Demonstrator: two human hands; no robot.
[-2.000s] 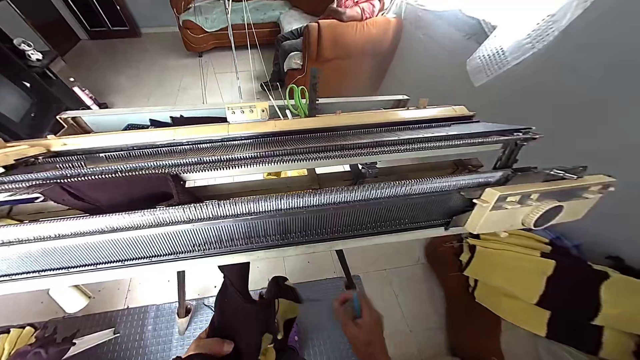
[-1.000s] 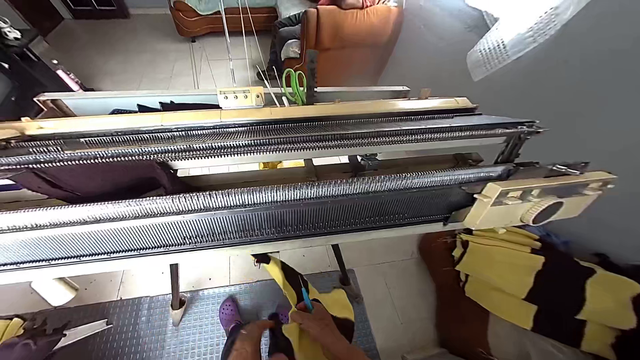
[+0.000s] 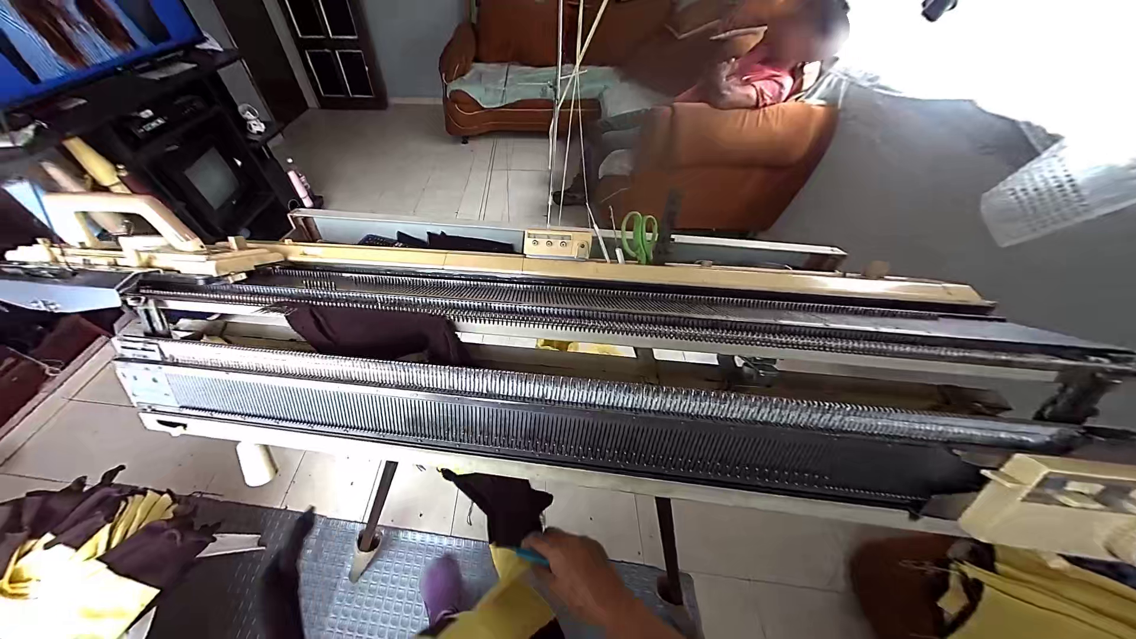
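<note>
At the lower middle of the head view, my right hand (image 3: 577,568) grips a small teal-handled tool (image 3: 532,556) against a black and yellow knitted strip (image 3: 515,603). The strip's black end (image 3: 504,506) hangs above my fingers, just in front of the knitting machine. What the tool's working end is cannot be seen. My left hand is out of view. A dark, blurred shape (image 3: 284,577) stands left of the strip; whether it is cloth cannot be told. The flatbed knitting machine (image 3: 532,426) spans the view, with dark knitted fabric (image 3: 373,333) between its needle beds.
Folded yellow and dark knit pieces (image 3: 80,550) lie at lower left, more yellow knitting (image 3: 1047,603) at lower right. The machine's carriage (image 3: 1056,510) sits at its right end. Green-handled scissors (image 3: 639,235) stand behind. A person (image 3: 754,80) sits on an orange sofa (image 3: 745,160).
The strip has moved from low between both hands to being raised with its black end up. My left hand has left the view. The view has shifted left.
</note>
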